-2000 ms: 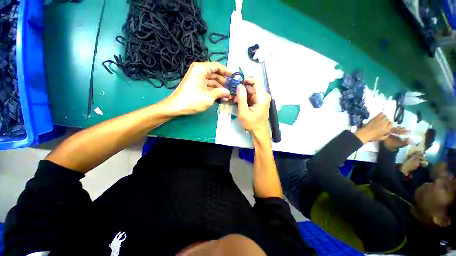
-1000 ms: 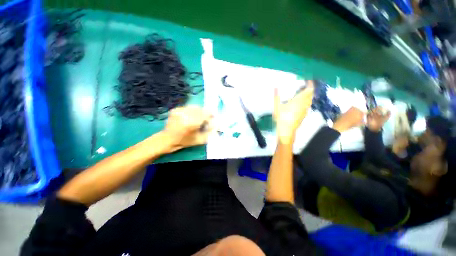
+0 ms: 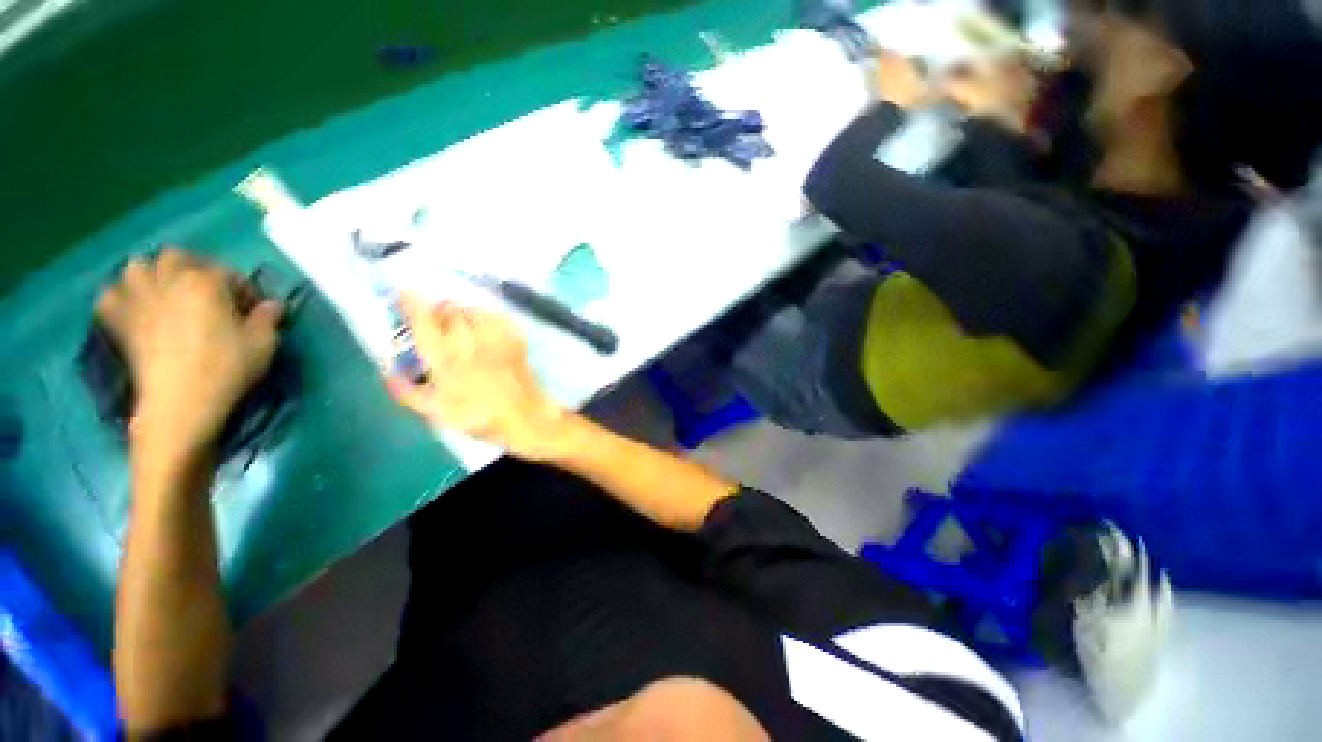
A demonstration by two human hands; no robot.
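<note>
My left hand [image 3: 189,336] lies over the heap of black loops [image 3: 268,399] at the left, fingers bent down into it; whether it grips a loop is hidden. My right hand [image 3: 471,374] is at the left edge of the white sheet [image 3: 493,189], with a small dark body [image 3: 406,348] between thumb and fingers, blurred. The hammer [image 3: 551,312] lies on the sheet just beyond my right hand, its black grip towards the bench's near edge. A pile of dark units [image 3: 689,119] lies on the far part of the sheet.
A person in dark sleeves [image 3: 942,218] sits close at the right, hands over the bench. The blue bin's rim [image 3: 51,638] shows at lower left. A blue stool [image 3: 957,565] stands at lower right. A dark piece [image 3: 406,55] lies on the dark green strip.
The view has turned to the right. My left hand has moved from the sheet's edge onto the loop heap. My right hand has come back from near the pile to the sheet's left edge.
</note>
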